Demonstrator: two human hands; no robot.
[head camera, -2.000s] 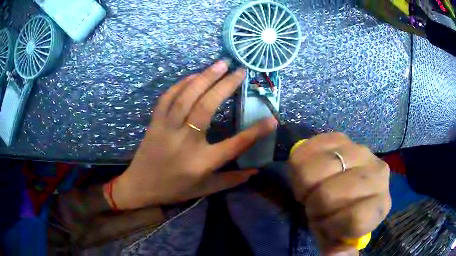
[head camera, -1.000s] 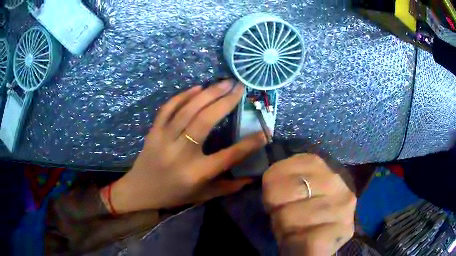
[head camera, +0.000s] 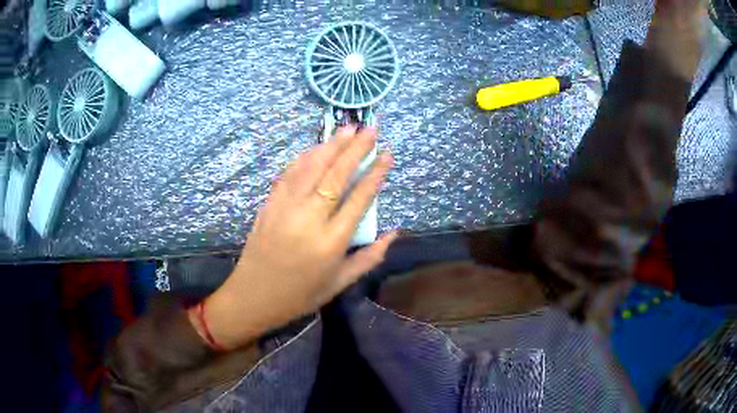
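Note:
A pale blue-green handheld fan (head camera: 353, 64) lies on the padded bench, head away from me, its neck open with dark parts showing. My left hand (head camera: 311, 222) lies over the fan's handle (head camera: 365, 228), fingers near the neck, and holds it down. The manual screwdriver (head camera: 521, 93) with yellow handle lies loose to the right of the fan. My right hand (head camera: 681, 28) is at the top right edge, partly cut off; its fingers and anything in them cannot be seen.
Several waiting fans (head camera: 82, 106) lie at the left on the silvery bubble-wrap-like padding (head camera: 202, 161). The bench's front edge runs below my left hand. A dark cable (head camera: 711, 78) shows at the right. A bundle of dark strands (head camera: 701, 377) is at the bottom right.
My right hand has let go of the yellow screwdriver, which now lies on the bench, and has reached to the top right. The fan and my left hand appear further left in view.

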